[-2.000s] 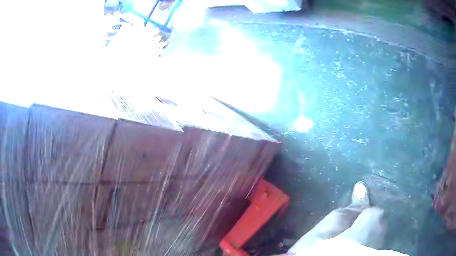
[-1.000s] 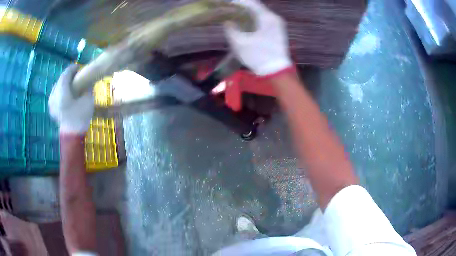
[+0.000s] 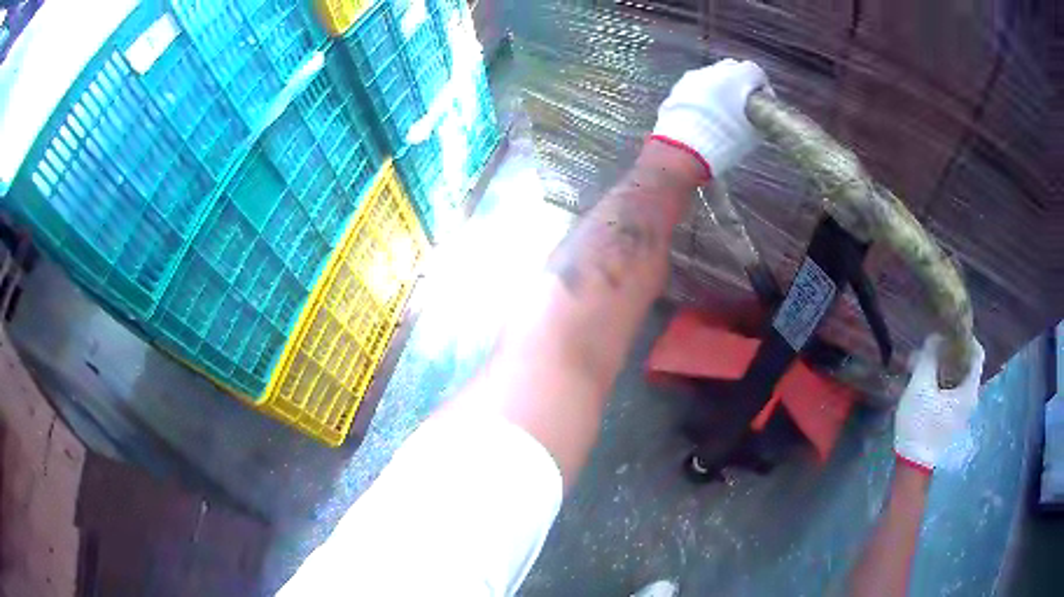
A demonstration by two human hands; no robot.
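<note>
My left hand (image 3: 718,117), in a white knit glove with a red cuff edge, is closed around the upper left end of the taped, yellowish pallet truck handle (image 3: 869,204). My right hand (image 3: 940,408), gloved the same way, is closed around its lower right end. The black tiller arm (image 3: 776,338) with a pale label runs down from the handle to the red pallet truck body (image 3: 706,348). A small wheel (image 3: 698,465) shows at its base. Behind the handle stands the brown palletised load (image 3: 618,88) under shiny stretch wrap.
Stacked teal plastic crates (image 3: 222,198) stand at the left, with a yellow crate (image 3: 350,321) low at their near corner. Brown cardboard (image 3: 35,466) lies at the lower left edge. Pale items (image 3: 1052,432) show at the right edge. The green floor (image 3: 630,536) is scuffed.
Two seconds ago no hands showed, only the wrapped load and red truck part. Since one second ago, the handle and both hands have moved right in view, and the teal crates fill more of the left.
</note>
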